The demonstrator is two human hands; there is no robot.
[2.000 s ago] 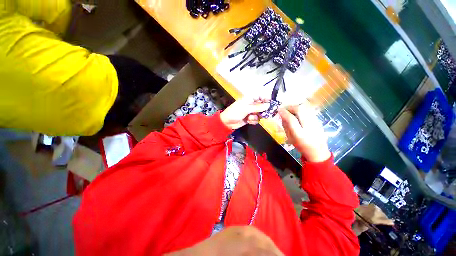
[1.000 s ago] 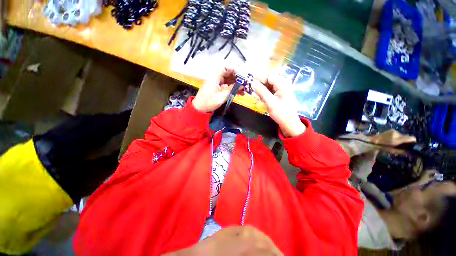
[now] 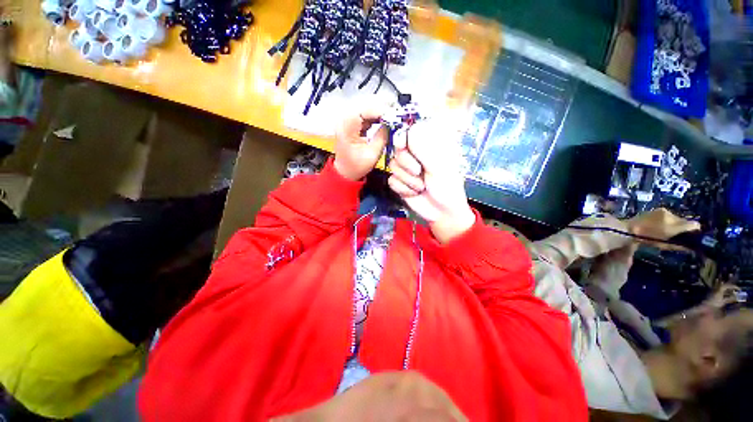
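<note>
A small dark-and-white module [image 3: 402, 114] is held between both hands over the bench's front edge. My left hand [image 3: 361, 144] grips it from the left with thumb and fingers. My right hand [image 3: 429, 169] holds it from the right, its fingers curled in and its back washed out by glare. A black cable tail [image 3: 391, 148] hangs down between the hands, partly hidden by them. Stacked modules [image 3: 353, 33] stand in several columns beyond, on a pale backing sheet [image 3: 330, 111], their black tails pointing toward me.
White ring-shaped housings [image 3: 116, 29] and black rings [image 3: 210, 29] lie at the upper left. A clear tray [image 3: 516, 124] is on the right, with a blue bin [image 3: 673, 58] behind it. An open carton [image 3: 256, 177] is below the bench edge. People sit on both sides.
The view has swung, bringing the white housings and the right neighbour into sight. My right hand has turned and curled its fingers closer to my left hand. The module stays held between them.
</note>
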